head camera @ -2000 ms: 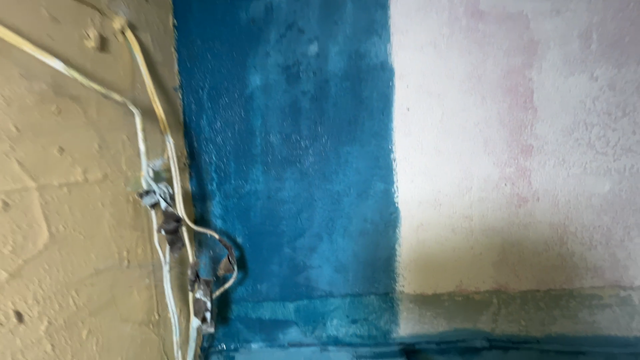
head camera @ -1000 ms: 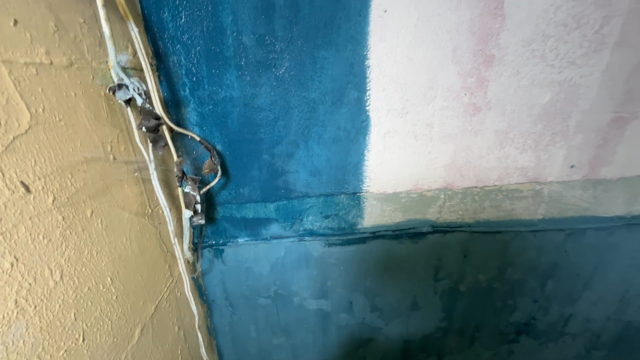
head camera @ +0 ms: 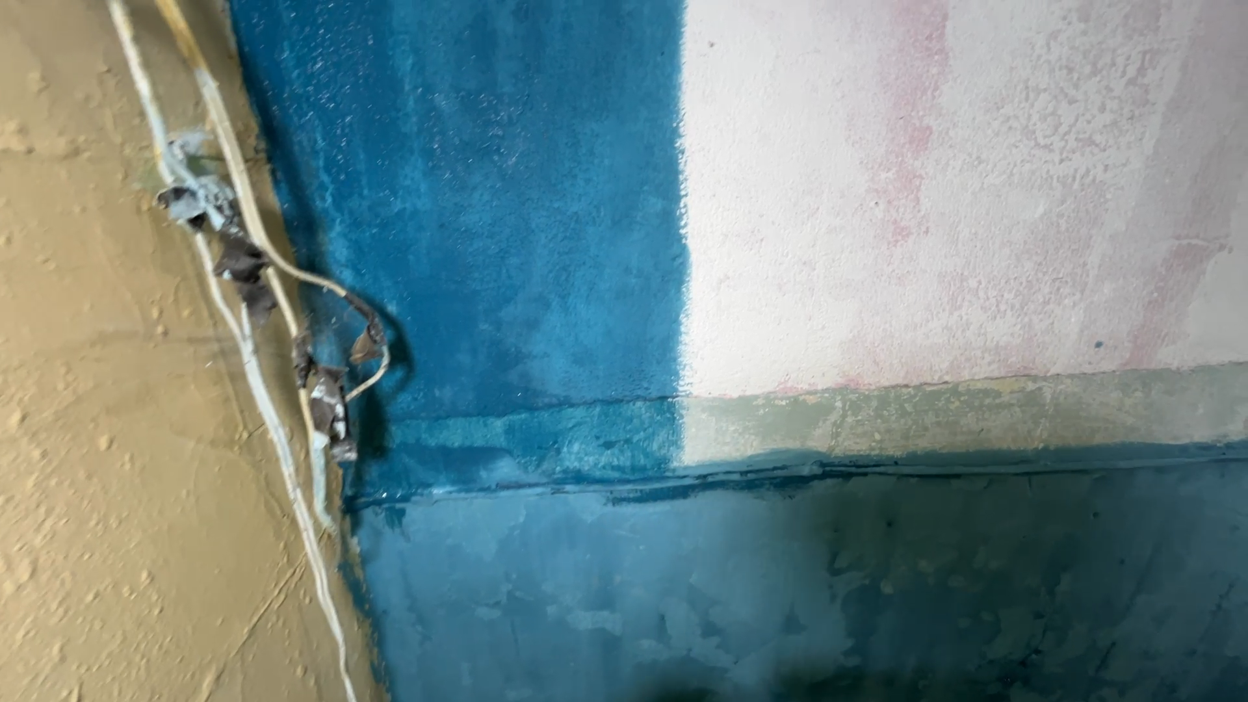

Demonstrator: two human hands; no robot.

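Neither my left hand nor my right hand shows in the head view. A wall painted glossy blue (head camera: 507, 214) fills the middle, and its blue ends at an upright edge against a white, pink-stained part (head camera: 936, 195). Below them runs a greenish band (head camera: 936, 419), tinted blue at its left part. Thin pale electrical cables (head camera: 268, 400) run down the corner at the left. Dark tape (head camera: 331, 405) wraps some cable joints, and one short cable loop (head camera: 375, 331) stands out over the blue paint.
At the left is a rough tan wall (head camera: 107, 468) with bumps and cracks. A dark blue seam (head camera: 741, 475) crosses below the band, and under it lies a patchy blue-green surface (head camera: 604, 585) with a dark shadow at the right.
The view has shifted down and back a little, bringing more of the patchy lower surface into sight than in the oldest frame. Nothing else has plainly changed.
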